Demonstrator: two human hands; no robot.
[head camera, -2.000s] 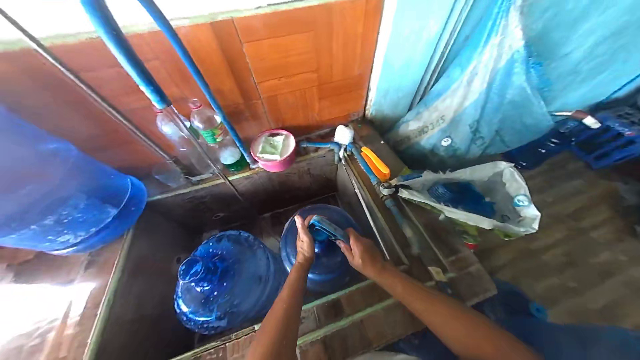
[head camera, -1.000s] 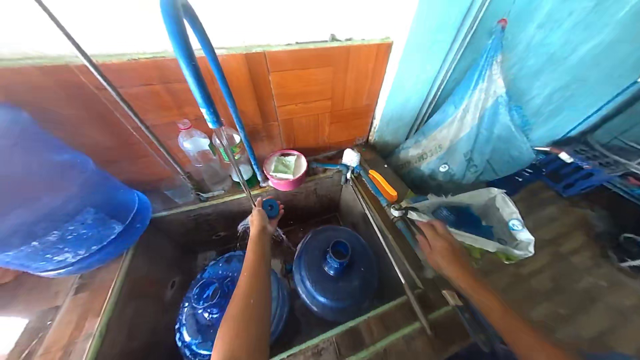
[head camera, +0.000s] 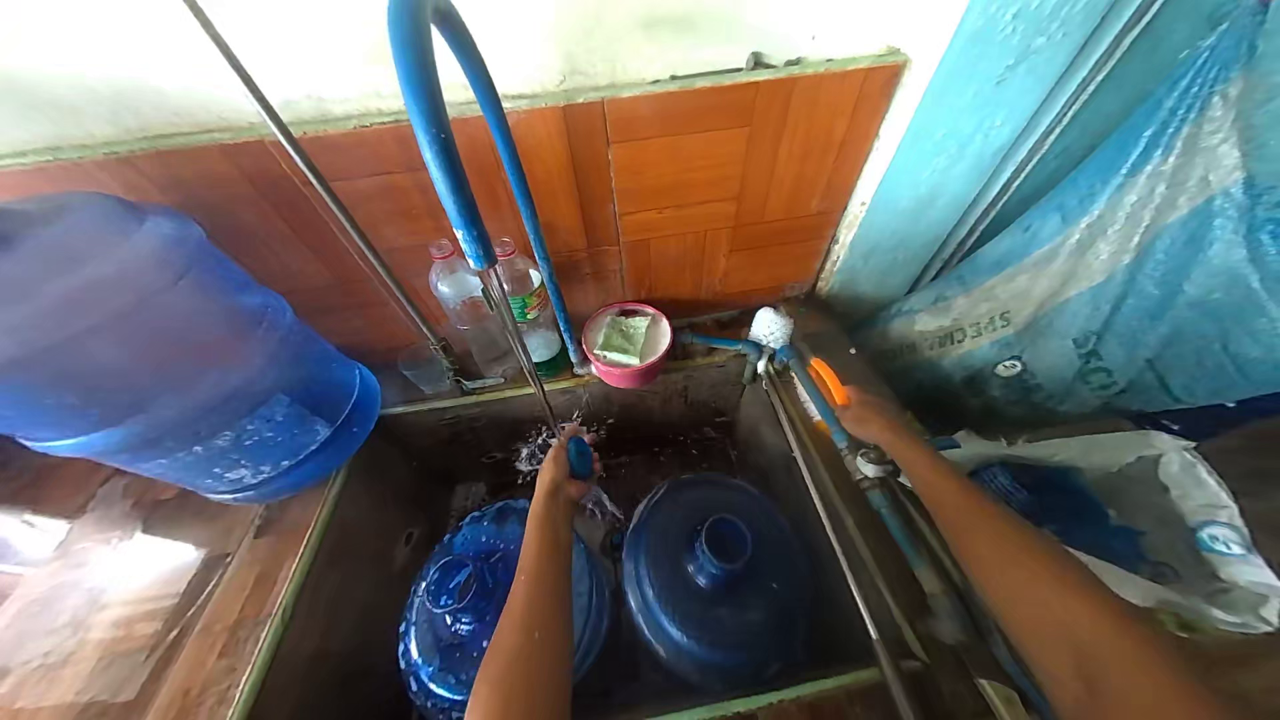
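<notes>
Water runs from the blue pipe (head camera: 440, 140) onto my left hand (head camera: 568, 465), which holds a small blue cap (head camera: 580, 458) over the sink and splashes around it. Below are two blue water jugs: a wet one (head camera: 450, 620) partly behind my left forearm, and a round one (head camera: 715, 585) with its open neck upward. My right hand (head camera: 868, 415) is at the orange handle (head camera: 828, 382) of a tool or brush lying beside the blue pipes and valve on the sink's right edge; the fingers are partly hidden. A white brush head (head camera: 771, 326) stands near the pipe joint.
A large blue jug (head camera: 180, 350) stands on the left ledge. Along the back edge are plastic bottles (head camera: 530, 310) and a pink bowl (head camera: 627, 345) with a green-white block. Metal rods (head camera: 835, 540) lie along the right rim. A white sack (head camera: 1180, 480) stands at right.
The left hand has left the round jug's neck and moved under the running water with the blue cap. The right hand has gone from the jug to the valve, then to the orange handle.
</notes>
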